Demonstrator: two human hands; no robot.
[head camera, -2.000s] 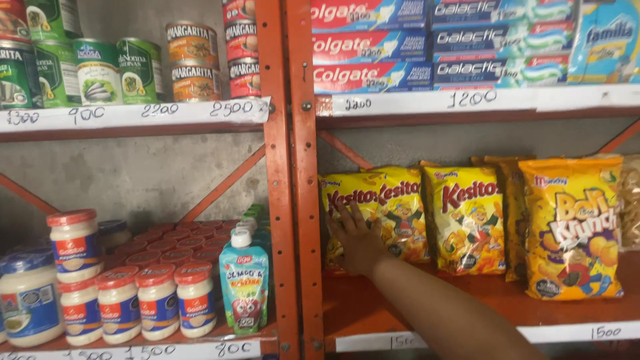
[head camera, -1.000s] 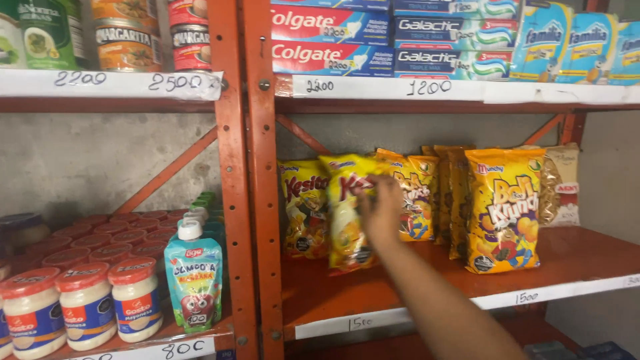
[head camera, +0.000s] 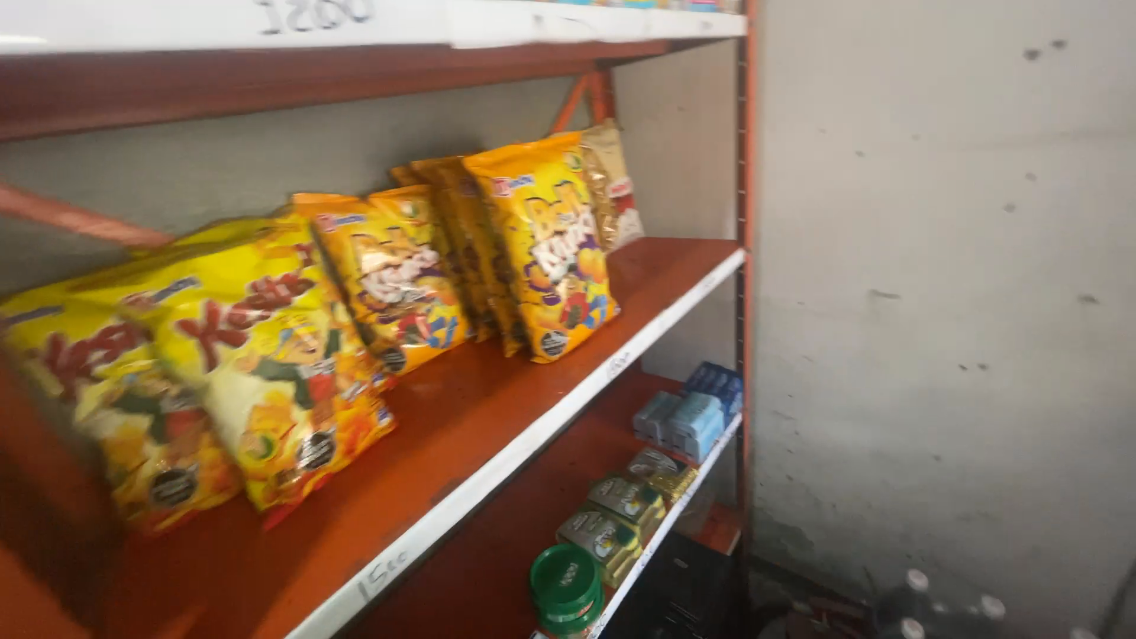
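Note:
Neither my left hand nor my right hand shows in the head view now. Two yellow Kesitos snack bags, one in front (head camera: 284, 373) and one at the far left (head camera: 133, 417), lean side by side on the orange metal shelf (head camera: 470, 426). To their right stands an orange Ball Krunch bag (head camera: 395, 275), close to the front Kesitos bag. Another Ball Krunch bag (head camera: 555, 248) stands farther right, with several similar bags (head camera: 466, 240) behind it. A beige bag (head camera: 612, 186) is partly hidden at the right end.
A lower shelf holds a green-lidded jar (head camera: 565, 581), small gold and green packs (head camera: 603, 532) and blue packs (head camera: 688, 413). The rack's orange upright (head camera: 747, 177) stands before a grey wall (head camera: 941, 222). Dark bottles (head camera: 919, 603) are at the lower right.
My right hand, on the Kesitos bags before, has left the view. The front Kesitos bag now leans beside the other. The view has swung far right and closer to the shelf.

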